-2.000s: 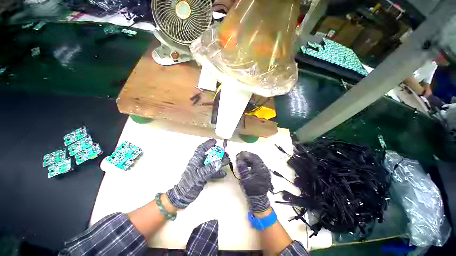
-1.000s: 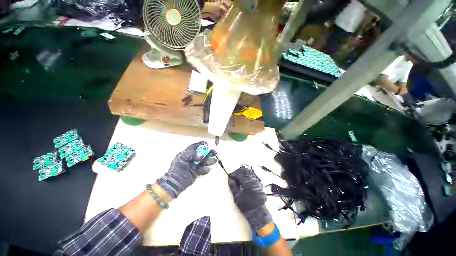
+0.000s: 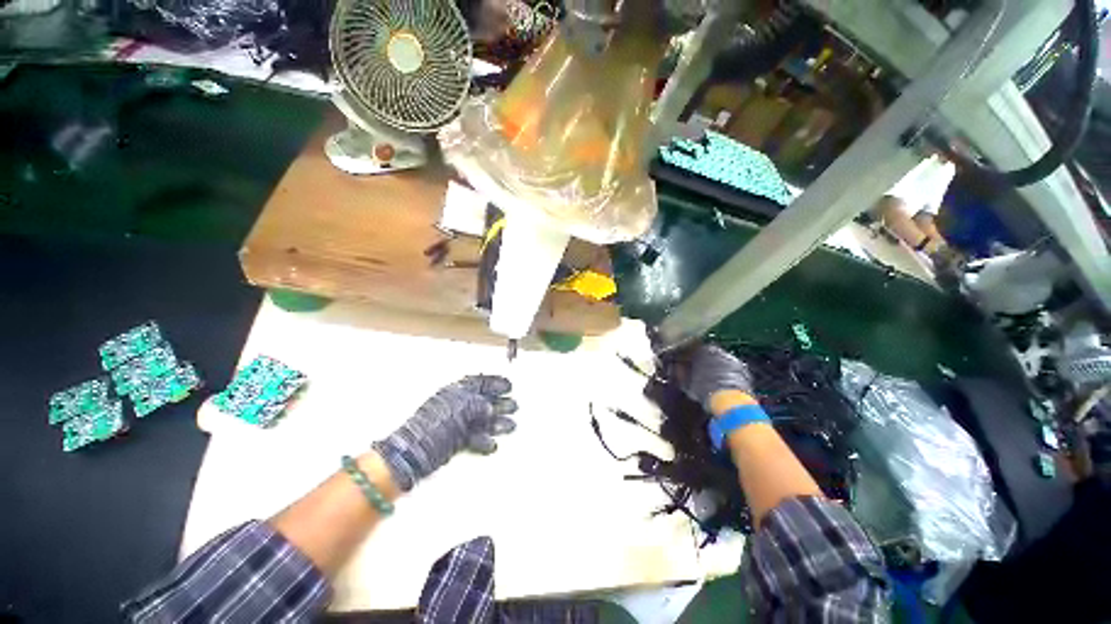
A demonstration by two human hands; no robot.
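My left hand (image 3: 448,429), in a grey-black knit glove, is over the cream-white work board (image 3: 366,488) with its fingers slightly curled and apart; no board shows in it. My right hand (image 3: 713,372), gloved, is at the upper left part of the black cable pile (image 3: 780,421); its fingertips are partly hidden, so its hold is unclear. The white nozzle (image 3: 526,278) with a dark tip hangs above the work board. Circuit boards (image 3: 260,390) lie on the work board's left edge. More circuit boards (image 3: 149,369) lie on the black mat.
A wooden platform (image 3: 329,232) behind the work board carries a desk fan (image 3: 400,61) and a yellow-handled tool (image 3: 589,285). A diagonal metal post (image 3: 804,226) rises at right. A clear plastic bag (image 3: 932,463) lies right of the pile. A person's arm (image 3: 904,223) shows far right.
The small circuit board and the lead that were between my hands no longer show there. My left hand has opened over the work board. My right hand has moved right to the cable pile.
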